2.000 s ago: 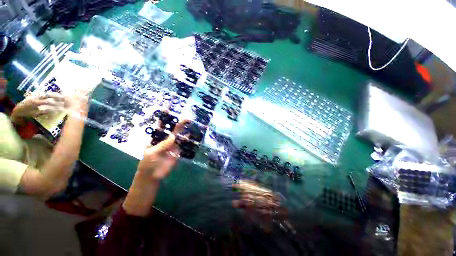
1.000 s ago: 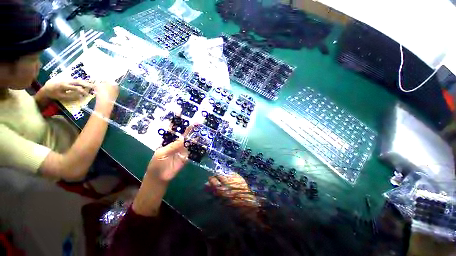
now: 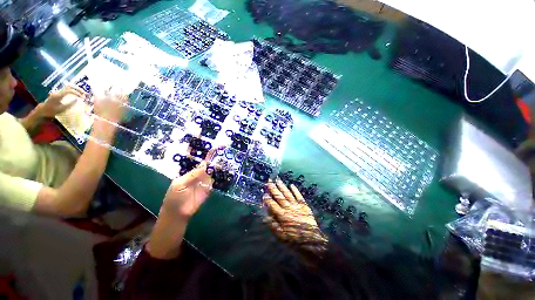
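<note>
Small black parts (image 3: 206, 128) lie in the pockets of a large clear compartment tray (image 3: 249, 190) in front of me. My left hand (image 3: 190, 190) is at the tray's near side, fingertips at a group of the black parts; whether it grips one is not clear. My right hand (image 3: 290, 214) is palm down, fingers spread, at the tray's near right corner; nothing shows in it. A loose row of black parts (image 3: 337, 208) lies on the green top just right of my right hand, partly hidden by it.
An empty clear blister tray (image 3: 381, 155) lies right of centre. A filled tray (image 3: 296, 76) and a crumpled white packet (image 3: 237, 64) lie beyond. A whitish stack (image 3: 490, 161) and a bagged tray (image 3: 507, 243) are at right. Another person's arm (image 3: 85, 170) reaches in from the left.
My right hand has moved from low over the bench to the tray's near right corner and now shows clearly with fingers spread. My left hand stays near the same parts.
</note>
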